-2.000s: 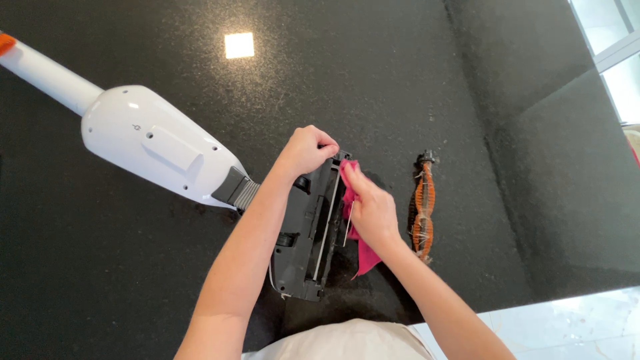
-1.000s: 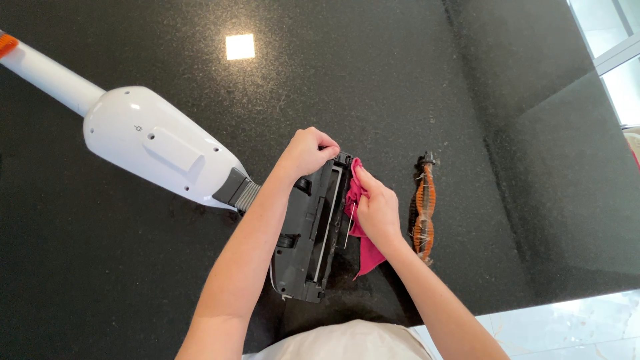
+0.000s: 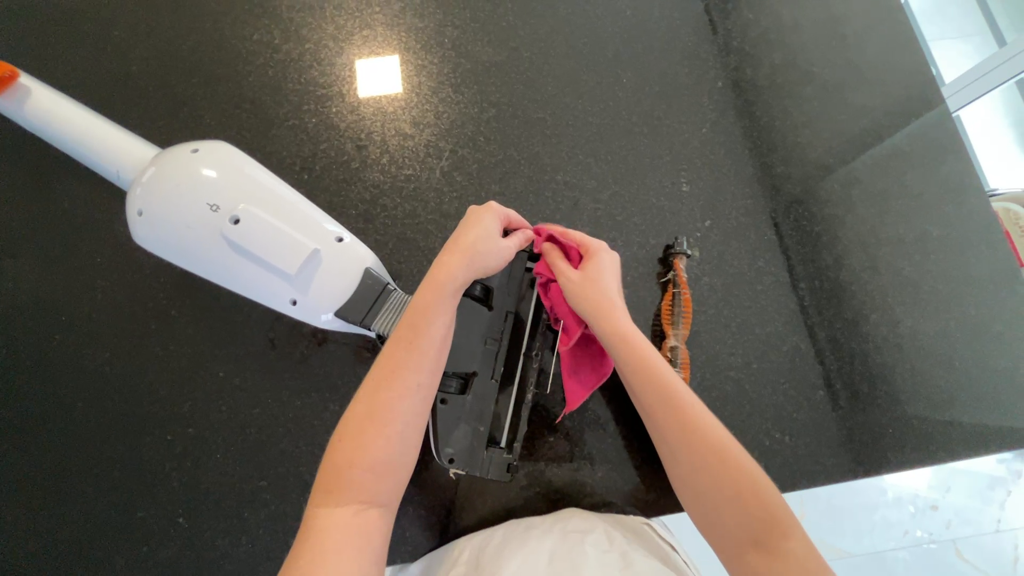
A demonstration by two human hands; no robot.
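An upturned black vacuum floor head (image 3: 480, 352) lies on the dark stone counter, its long brush slot facing up. My left hand (image 3: 490, 244) grips the far end of this head near the slot. Bunched in my right hand (image 3: 588, 276) is a pink cloth (image 3: 584, 368), pressed at the far right corner of the head, close to my left fingertips; its loose end hangs toward me. A thin light rod (image 3: 554, 356) shows beside the cloth; what holds it is hidden. The brush roller (image 3: 677, 312), with orange bristles and tangled hair, lies to the right, partly behind my right forearm.
The white vacuum body (image 3: 240, 232) and its tube (image 3: 76, 128) stretch to the upper left, joined to the head by a ribbed grey neck (image 3: 390, 310). The dark stone counter (image 3: 520, 136) ends at the lower right above a pale floor (image 3: 920, 512).
My right hand with the cloth has moved up along the head to its far corner, beside my left hand. The left hand stays at the head's far end.
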